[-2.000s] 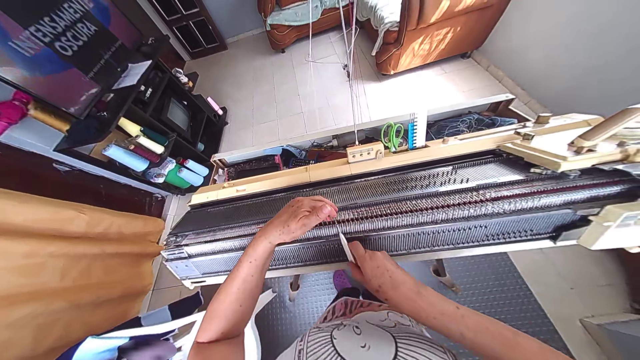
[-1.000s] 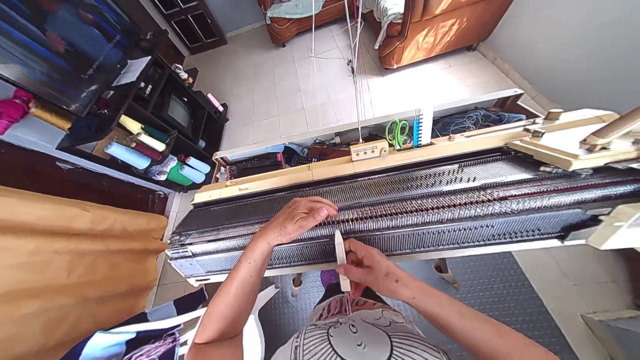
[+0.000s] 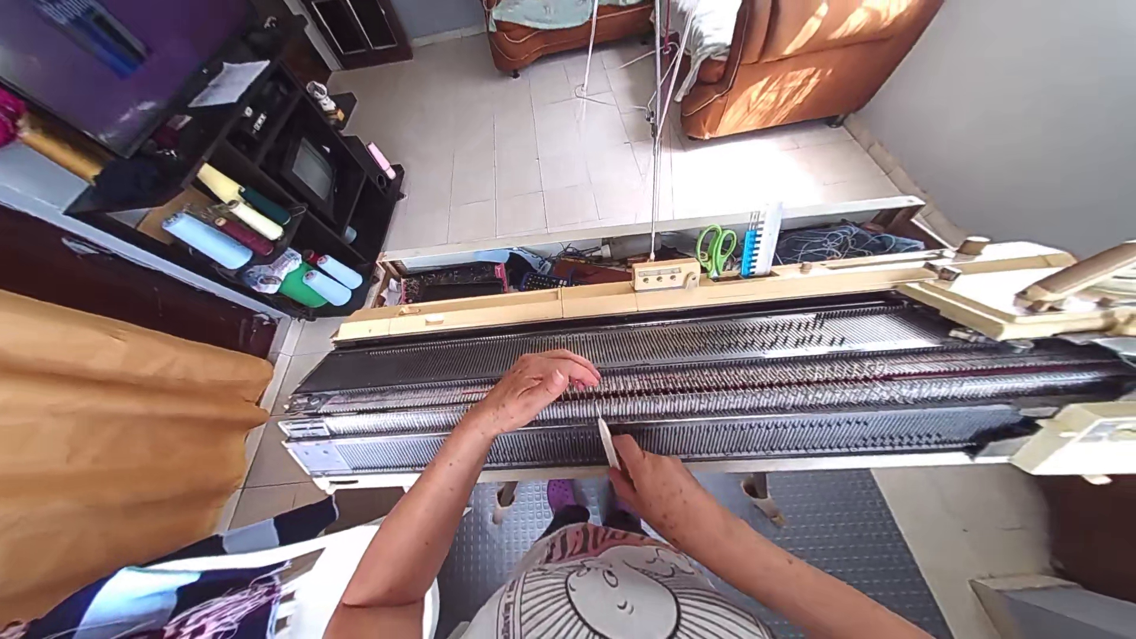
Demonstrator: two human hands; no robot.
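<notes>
A double-bed knitting machine (image 3: pixel 710 408) spans the view, with dark red yarn (image 3: pixel 710 382) along the needles between its beds. My left hand (image 3: pixel 539 388) rests over the middle of the beds, fingers bent at the needles; whether it pinches anything is hidden. My right hand (image 3: pixel 652 484) holds a slim white pointed tool (image 3: pixel 608 442) at the front bed, its tip toward the needles just below my left fingers. A cream carriage (image 3: pixel 1003 302) sits at the right end of the machine.
Behind the beds, green-handled scissors (image 3: pixel 715 251) and a blue and white comb-like tool (image 3: pixel 757 253) stand near a cream yarn guide block (image 3: pixel 666 274). Yarn cones (image 3: pixel 209 240) lie on a black shelf unit at left. Striped fabric (image 3: pixel 169 599) lies at lower left.
The white tool stood more upright in my right hand a second ago; now it tilts, with its tip to the left. My left hand stays in about the same place.
</notes>
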